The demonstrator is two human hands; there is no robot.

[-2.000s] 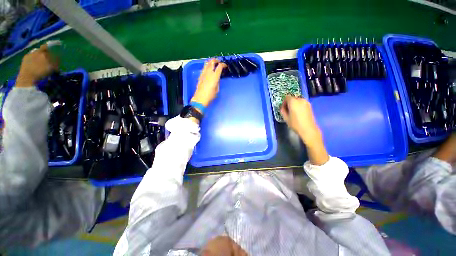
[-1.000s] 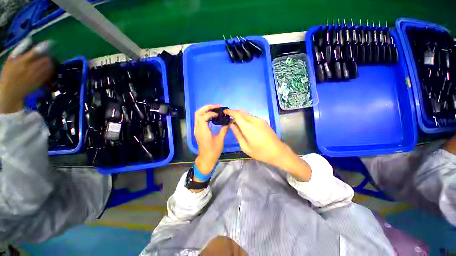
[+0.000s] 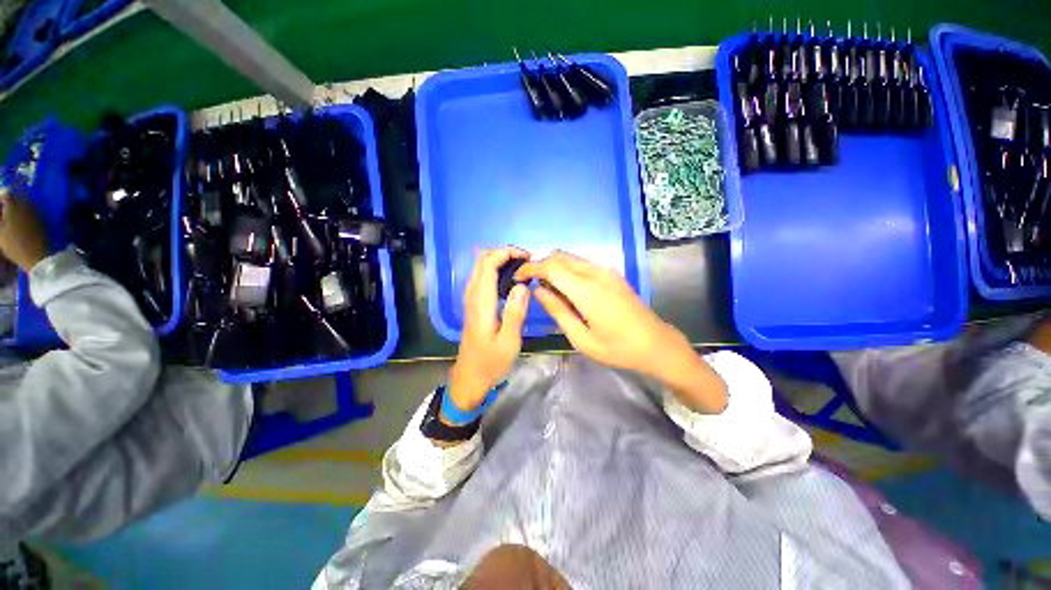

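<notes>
A small black housing is held between both hands over the near part of the blue centre tray. My left hand is closed around it from the left, with a blue band and a dark band at the wrist. My right hand touches it from the right with its fingertips. The fingers hide most of the housing. Several black units with thin metal pins lie at the top of the centre tray. The clear parts box of green and silver pieces lies right of that tray.
The right tray holds rows of black units at its top. Bulk bins heaped with black parts lie left and far right. A grey bar crosses the upper left. Another person's arm is at the left, another sleeve at the right.
My left hand left the units in the centre tray and my right hand left the parts box. Both met on the housing. The neighbour's hand at the left moved out towards the frame edge.
</notes>
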